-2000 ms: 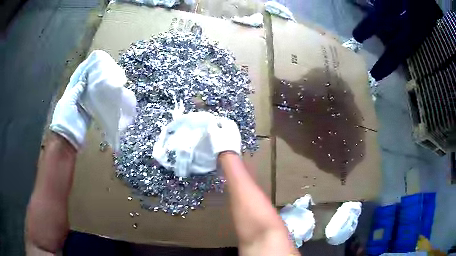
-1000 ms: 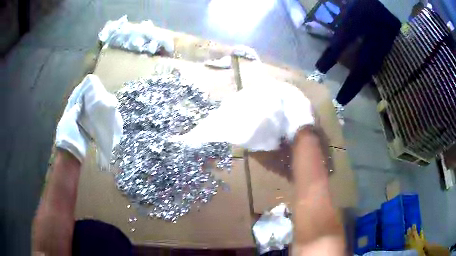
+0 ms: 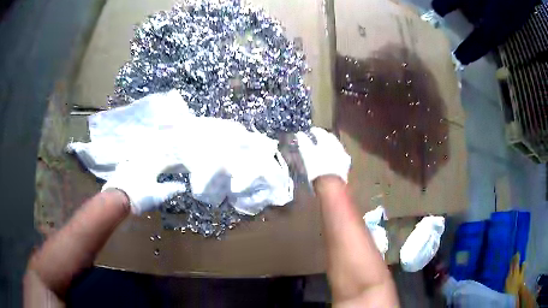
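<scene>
A heap of small shiny metal parts (image 3: 210, 60) lies on brown cardboard (image 3: 258, 246). A large white cloth (image 3: 210, 150) lies bunched over the heap's lower part and hides the parts beneath. My gloved left hand (image 3: 144, 186) is at the cloth's lower left edge, with parts showing by its fingers; whether it grips the cloth is hidden. My gloved right hand (image 3: 324, 155) is at the heap's lower right edge, apart from the cloth. Its fingertips touch the parts and no cloth is in it.
A dark wet patch (image 3: 396, 114) with scattered parts marks the cardboard's right side. White cloths (image 3: 422, 243) lie at the lower right edge. Blue crates (image 3: 491, 246) and a person's yellow-gloved hand (image 3: 515, 283) are beyond. Dark-clothed person (image 3: 499, 27) and slatted stacks (image 3: 529, 90) are upper right.
The right hand held a cloth out over the cardboard and is now without it. The left hand has come in from the left and down to the lower heap. The cloth now covers that area.
</scene>
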